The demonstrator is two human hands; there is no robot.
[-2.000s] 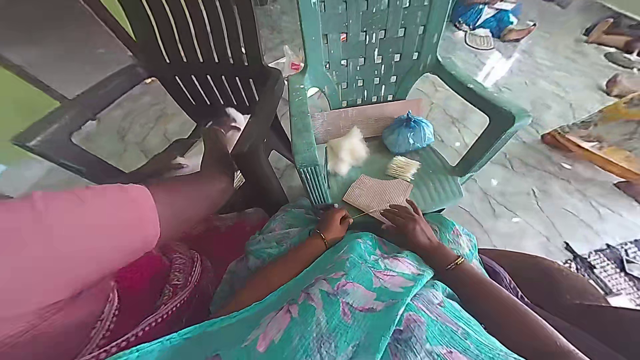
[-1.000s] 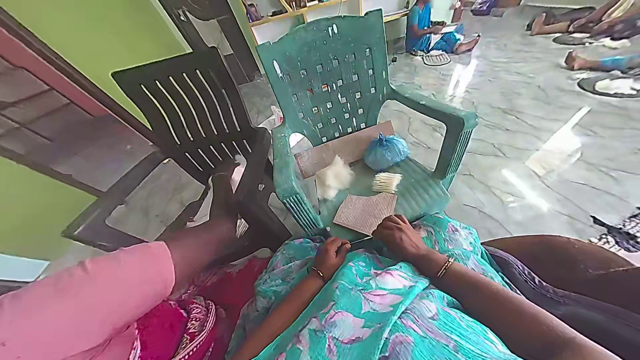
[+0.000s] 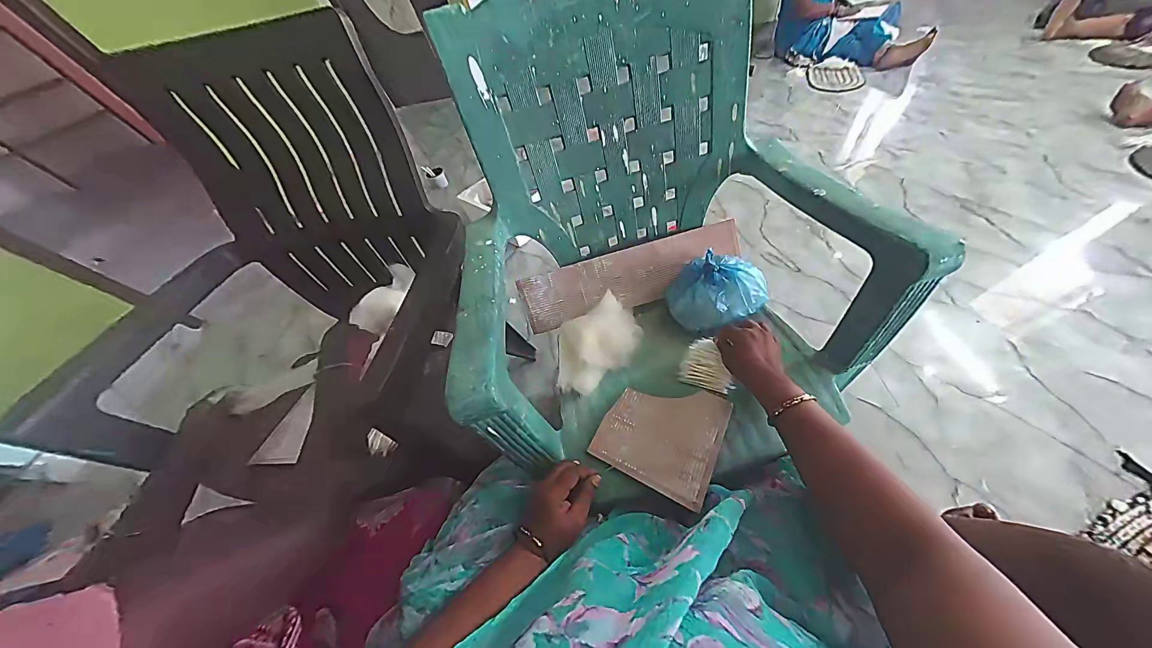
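Note:
My left hand (image 3: 560, 506) rests by the front left of the green plastic chair's seat, its thumb and fingertips pinched on a thin stick beside a piece of ribbed brown cardboard (image 3: 668, 443). Farther back, my right hand (image 3: 751, 353) reaches to a bundle of thin pale sticks or wicks (image 3: 706, 365); its fingertips are partly hidden, so what they hold cannot be told. Just behind that hand sits a knotted blue plastic bag (image 3: 717, 290). A tuft of white cotton (image 3: 601, 342) lies left of the bundle, in front of a long cardboard strip (image 3: 630, 270).
The green chair's armrests (image 3: 855, 211) flank the seat. At left stands a dark plastic chair (image 3: 297, 153) with another person's blurred arm (image 3: 225, 468) near it and white cotton (image 3: 380, 306) on it. Another person (image 3: 837, 31) sits on the floor at the back.
My right hand has left the near edge of the cardboard and moved forward to the stick bundle. My left hand stays near the seat's front. The view has moved closer to the chair.

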